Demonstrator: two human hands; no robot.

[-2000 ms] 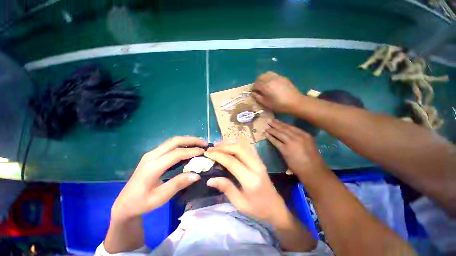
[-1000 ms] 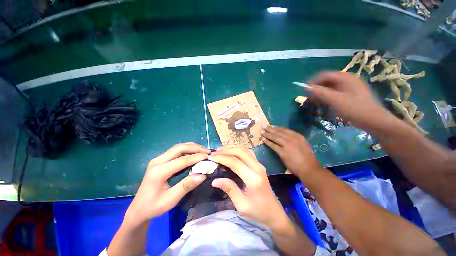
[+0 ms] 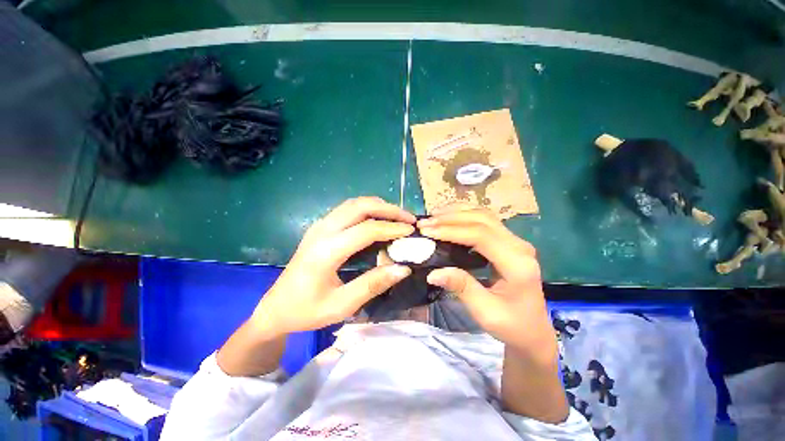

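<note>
My left hand (image 3: 349, 258) and my right hand (image 3: 486, 263) hold a black skirt piece (image 3: 403, 295) together at the bench's near edge. Their fingertips press the cloth around a cream waist block (image 3: 411, 250), which faces up between the thumbs and fingers. The legs are hidden by the cloth and hands. Just beyond my hands a cardboard glue board (image 3: 439, 183) lies flat, with a brown stain, a small whitish oval dish (image 3: 474, 174) and pale thin sticks on it.
Black skirt pieces (image 3: 194, 116) lie at left on the green bench (image 3: 336, 129). A dressed figure (image 3: 650, 172) lies at right. Tan leg bodies (image 3: 757, 232) lie at the far right. Below are a left blue bin (image 3: 224, 314) and a right blue bin with a white liner (image 3: 645, 370).
The other person's two hands have left the picture; the dressed figure at right is now uncovered. The view has shifted. My hands keep their hold around the cream block.
</note>
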